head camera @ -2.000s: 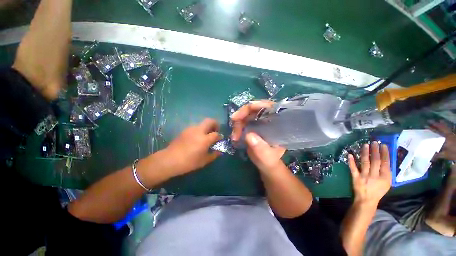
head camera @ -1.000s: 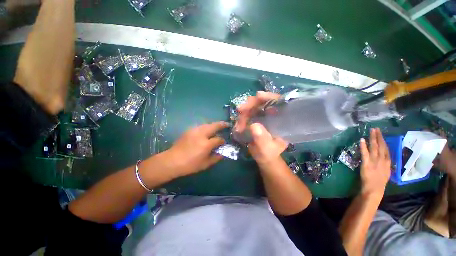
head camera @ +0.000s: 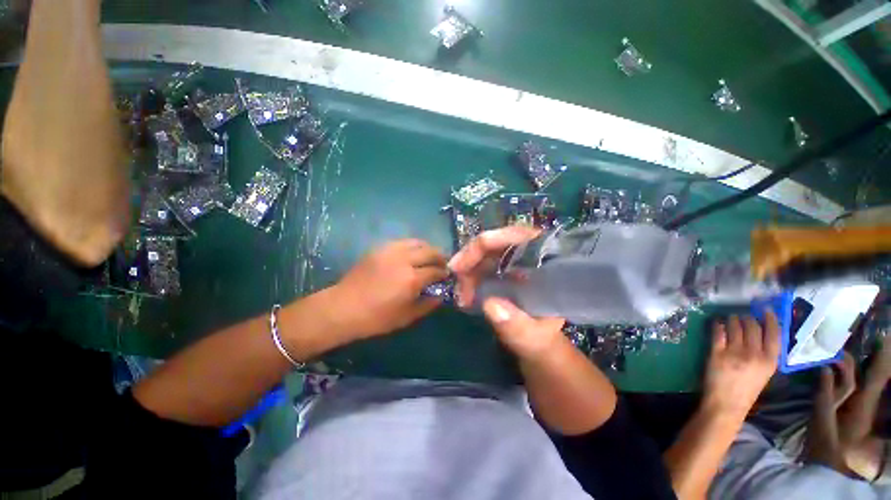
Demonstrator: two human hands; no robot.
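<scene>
My right hand (head camera: 508, 278) is shut around the narrow end of the grey electric screwdriver (head camera: 611, 273), which lies slanted to the right. My left hand (head camera: 391, 286), with a bracelet on the wrist, holds a small circuit board (head camera: 441, 290) on the green bench, its fingertips close to the driver's tip. The tip itself is hidden by my fingers. More circuit boards lie just behind the driver, one pale green (head camera: 477, 190) and one dark (head camera: 538, 164).
A pile of boards (head camera: 176, 151) lies left, near a neighbour's arm (head camera: 63, 127). Past the white rail (head camera: 391, 83), spaced boards lie on a green strip. At right are a neighbour's hand (head camera: 742, 361), a blue bin (head camera: 784, 337) and a black cord (head camera: 772, 176).
The screwdriver has swung slightly lower, uncovering boards behind it. My left fingers have closed in on the board at the tip. The right neighbour's hand has moved down and right, towards the bin.
</scene>
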